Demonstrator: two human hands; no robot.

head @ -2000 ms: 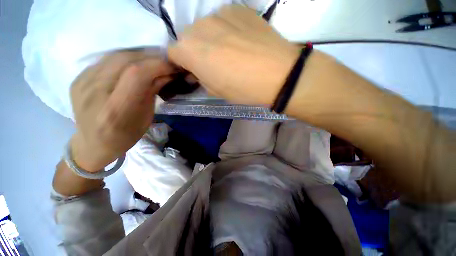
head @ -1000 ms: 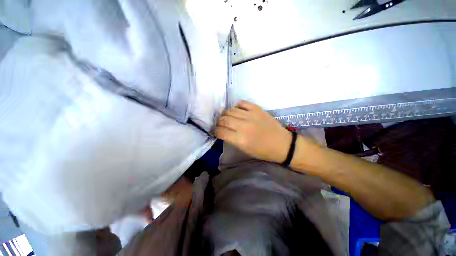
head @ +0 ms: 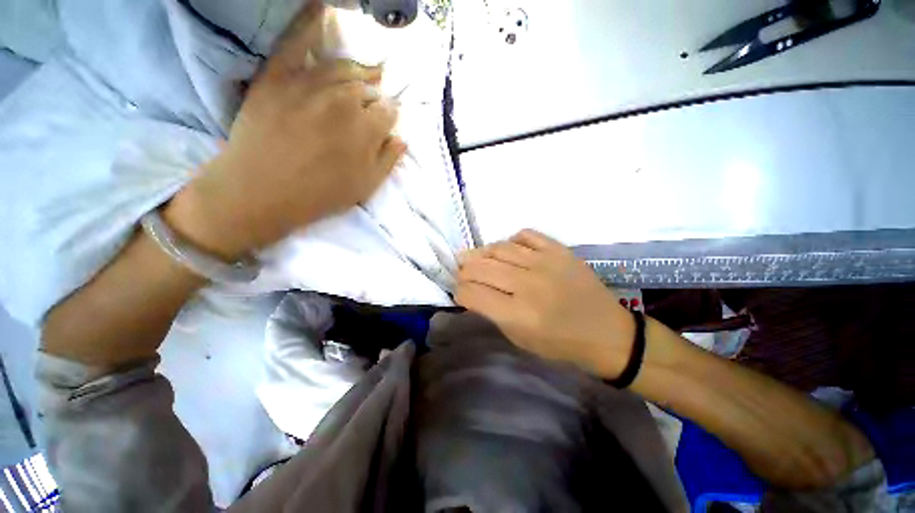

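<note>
The white garment (head: 120, 180) lies heaped over the left side of the machine table and reaches its front edge. A narrow dark strip (head: 448, 115) shows along the garment's right edge, up towards the machine foot. My left hand (head: 301, 150) lies on the garment near the top, fingers bent on the cloth; whether it pinches the cloth is hard to tell. My right hand (head: 537, 296) grips the garment's edge at the table's front. A round metal machine part (head: 394, 12) shows at the top; the needle cannot be made out.
Black thread snips (head: 788, 35) lie on the machine bed at the upper right. A ruled measuring tape (head: 742, 268) runs along the table's front edge. Below it are dark brown checked cloth (head: 823, 336) and a blue bin (head: 717, 466). Pale cloth (head: 301, 371) hangs below the table.
My left hand has come up from below the garment onto its top. The garment has shifted up and flattened. My right hand has moved slightly right and down, still at the edge.
</note>
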